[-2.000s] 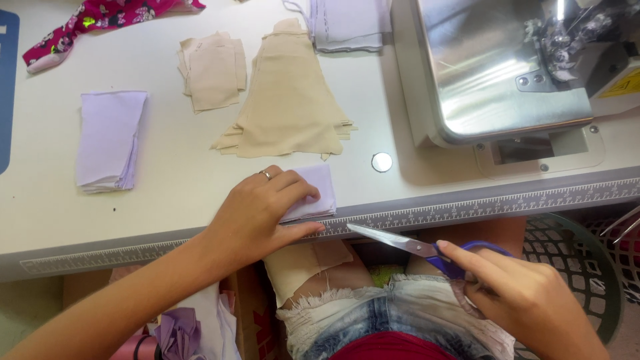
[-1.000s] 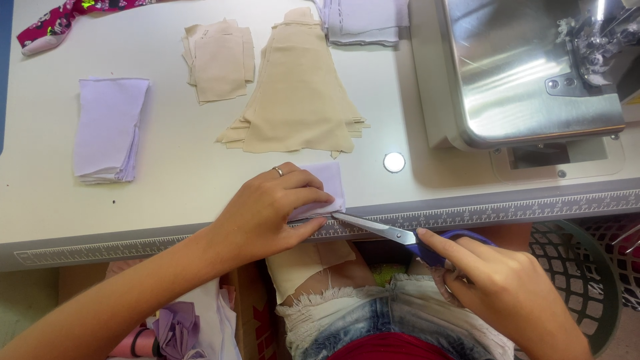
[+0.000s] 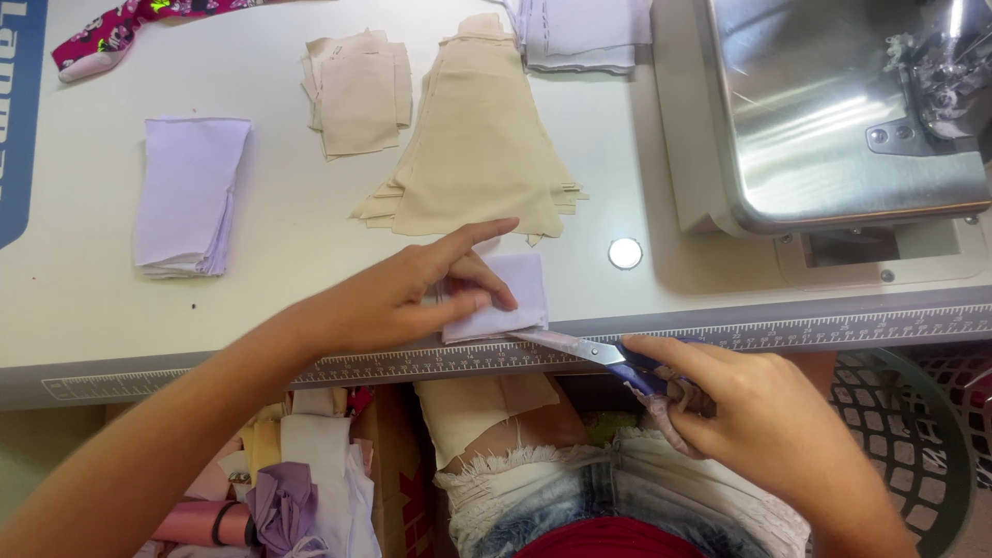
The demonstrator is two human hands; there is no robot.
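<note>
A small stack of lilac fabric pieces lies at the front edge of the sewing table, over the ruler strip's upper border. My left hand rests on it with thumb and middle fingers, the index finger raised. My right hand grips blue-handled scissors with cloth wrapped on a handle loop. The blades are nearly closed, their tips at the stack's lower edge. Beyond the left hand lies a stack of beige flared fabric pieces.
On the table are a taller lilac stack, smaller beige pieces, more lilac pieces, printed fabric and a round shiny disc. A sewing machine stands right; a plastic basket and a box of scraps sit below.
The scissors have moved from beside the small lilac stack to its lower edge. My left hand's index finger has lifted and its fingers have spread.
</note>
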